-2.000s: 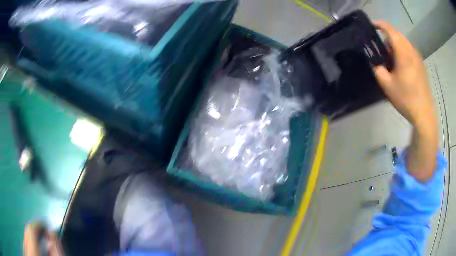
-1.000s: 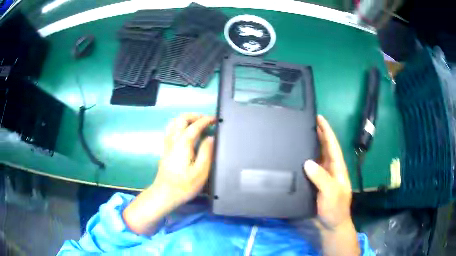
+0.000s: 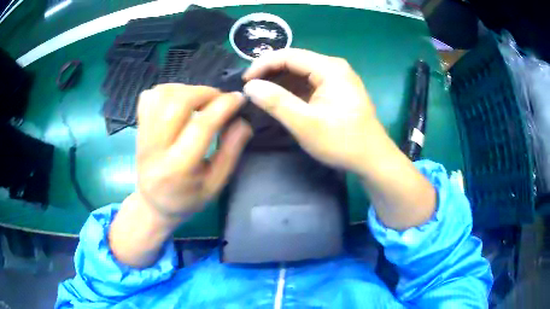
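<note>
The dark grey back panel (image 3: 284,193) lies on the bench edge in front of me, its pale label area toward me. My left hand (image 3: 181,151) and my right hand (image 3: 328,111) are above its far end, fingertips close together. They pinch a thin plain black sheet (image 3: 268,127) between them; it is blurred, and I cannot tell if it touches the panel. The hands and sheet hide the panel's window opening. Slotted black grilles (image 3: 129,87) lie in a loose pile at the left.
A white-rimmed screw dish (image 3: 260,37) stands beyond my right hand. The black electric screwdriver (image 3: 417,108) lies at the right. A dark ring (image 3: 69,75) with a cord lies at the left. A green crate (image 3: 491,127) stands beyond the right bench edge. Black housings (image 3: 25,163) stand far left.
The panel came from the crate side onto the bench. My hands have left its sides and moved up over its far end, now with the black sheet. The plain sheet below the grilles is gone.
</note>
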